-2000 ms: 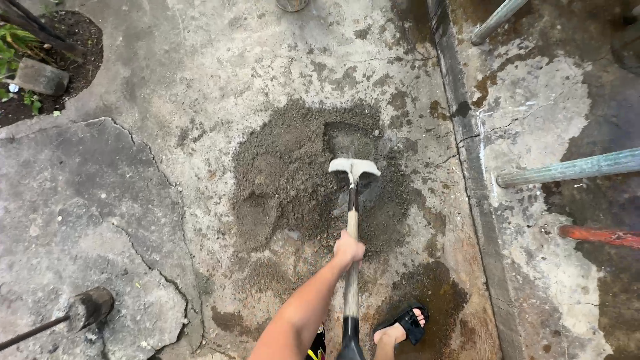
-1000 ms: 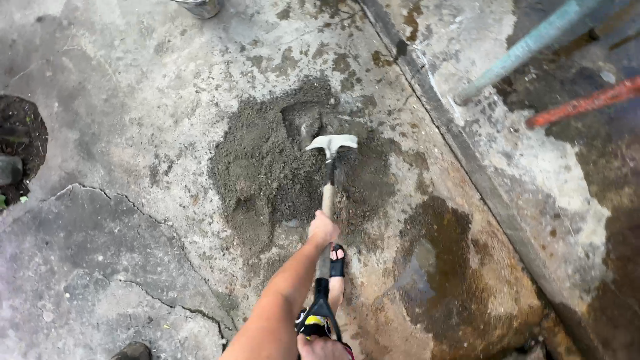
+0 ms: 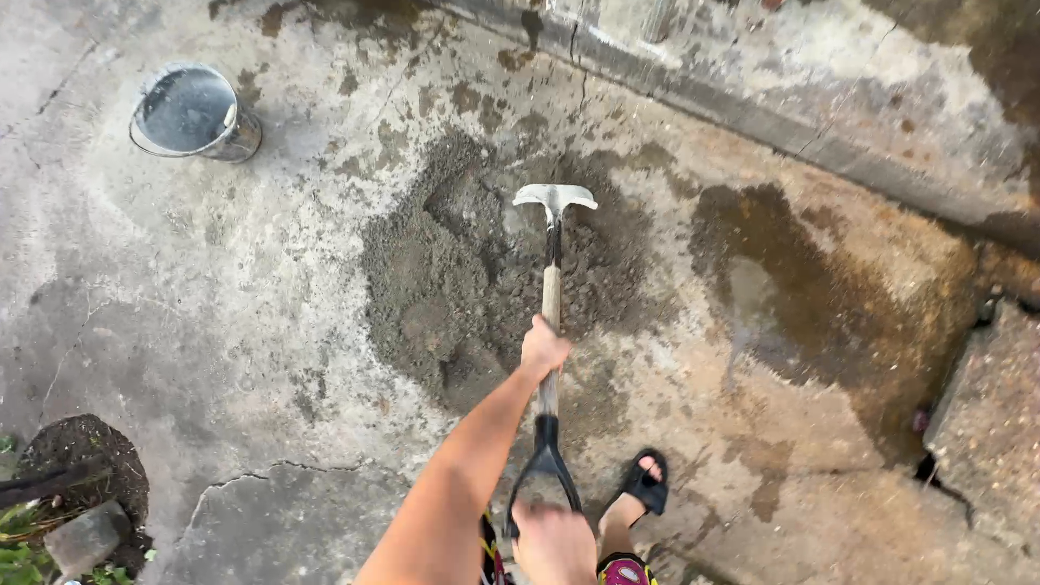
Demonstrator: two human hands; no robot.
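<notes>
A shovel (image 3: 551, 284) with a wooden shaft and black D-shaped grip crosses the middle of the view. My left hand (image 3: 544, 349) is closed around the shaft, partway down. At the bottom my right hand (image 3: 555, 540), slightly blurred, holds the D-grip. The pale metal blade (image 3: 555, 195) is at the far end, over the right part of a heap of grey, damp-looking sandy mix (image 3: 431, 276) spread on the concrete. Hollows show in the heap left of the blade.
A metal bucket (image 3: 195, 114) with a wire handle stands at upper left. A concrete curb (image 3: 731, 114) runs across the upper right. A wet patch (image 3: 780, 276) and broken slab edge (image 3: 983, 406) lie right. A sandaled foot (image 3: 646, 479) is beside the grip; a planting hole with a stone (image 3: 88, 536) is lower left.
The view has turned and shifted strongly, bringing the whole bucket into sight. The blade is now farther right on the heap than one second ago. Both hands are still on the shovel.
</notes>
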